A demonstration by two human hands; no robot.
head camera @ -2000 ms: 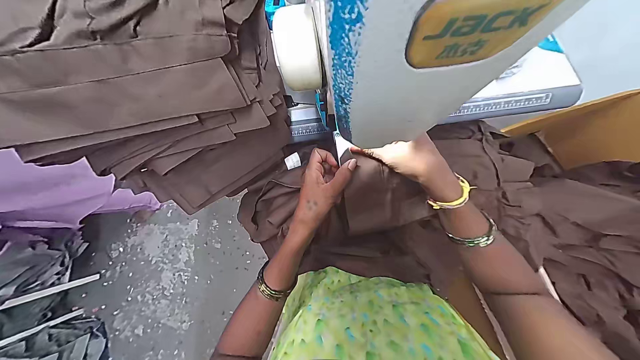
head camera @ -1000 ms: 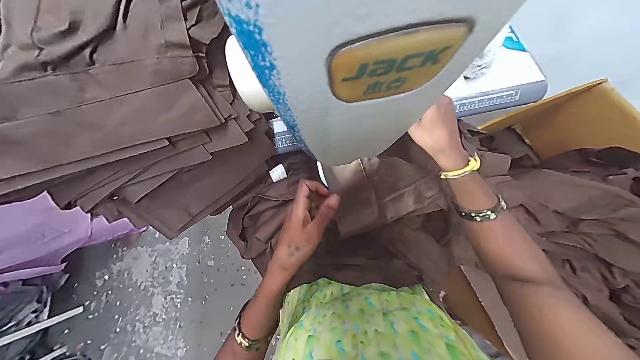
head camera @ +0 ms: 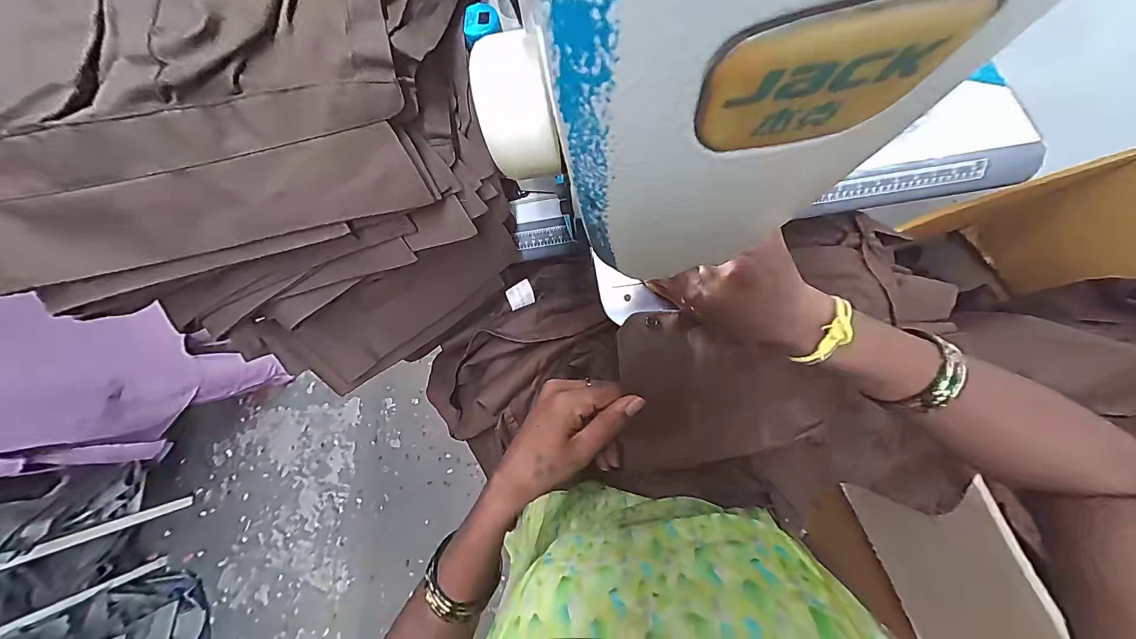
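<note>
A brown fabric garment piece lies over my lap and under the head of a Jack sewing machine. My left hand pinches the fabric's left edge between thumb and curled fingers, below the machine's metal plate. Close beside that plate, my right hand is on the fabric; its fingertips are partly hidden by the machine head, so its grip does not show clearly. A small white label bearing writing lies on the brown cloth left of the plate. The needle is hidden.
Stacked brown fabric pieces fill the upper left, above purple cloth. A cardboard box with brown cloth stands at the right. The machine bed with a printed ruler shows behind.
My right hand has come back from the right side of the machine head to the fabric by the plate. My left hand has moved lower along the cloth, away from the plate.
</note>
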